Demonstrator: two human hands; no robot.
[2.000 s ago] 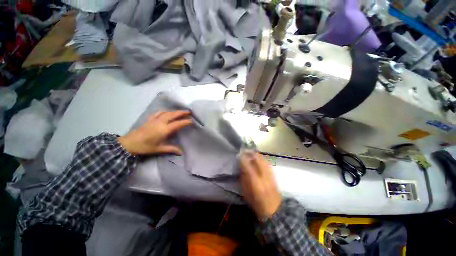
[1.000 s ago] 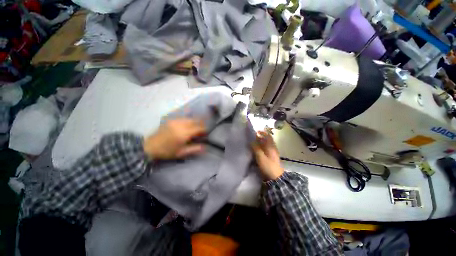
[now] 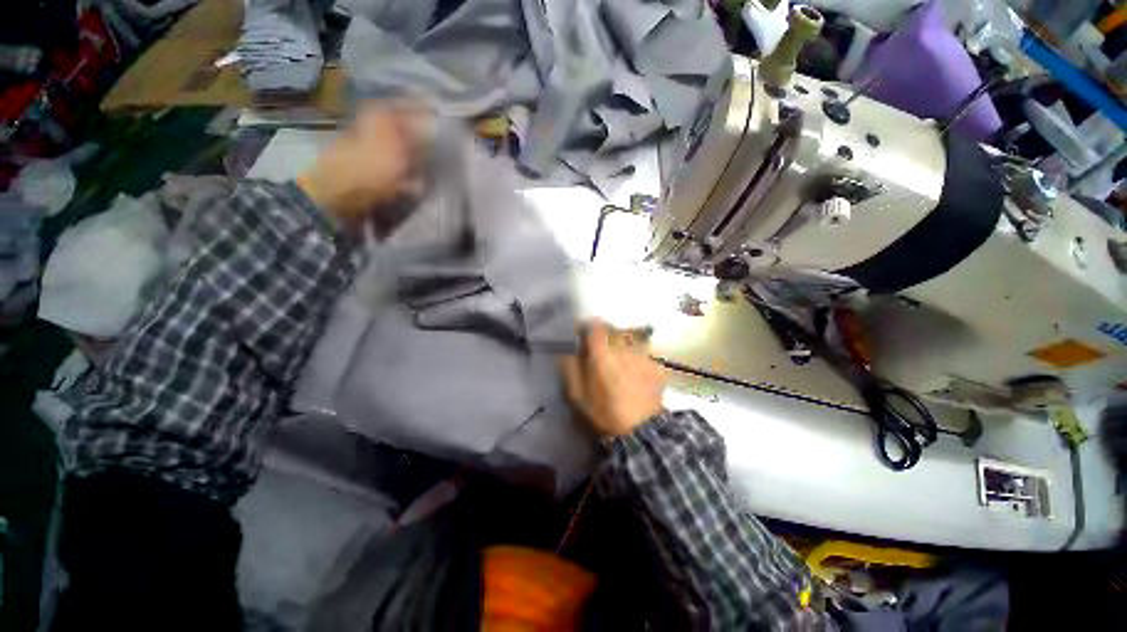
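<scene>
A grey garment panel (image 3: 420, 383) lies on the white table and hangs over its front edge, with a narrow dark-edged slit or welt near its middle. My left hand (image 3: 371, 161) is blurred and grips cloth at the panel's far left, raising it in a fold. My right hand (image 3: 614, 380) holds the panel's right edge, just left of the metal bed strip. The cloth lies left of the presser foot area, not under the needle as far as I can see. The cream sewing machine head (image 3: 791, 173) stands behind my right hand.
Black-handled scissors (image 3: 900, 426) lie under the machine arm. A heap of grey cut pieces (image 3: 544, 74) lies behind the panel. Stacked small pieces (image 3: 282, 43) sit on a brown board (image 3: 173, 62) at far left. A yellow-rimmed bin (image 3: 877, 553) is below the table edge.
My left hand has moved up and away to the far left, lifting cloth with it. The panel has been turned and spread, showing the slit. My right hand stays at its right edge.
</scene>
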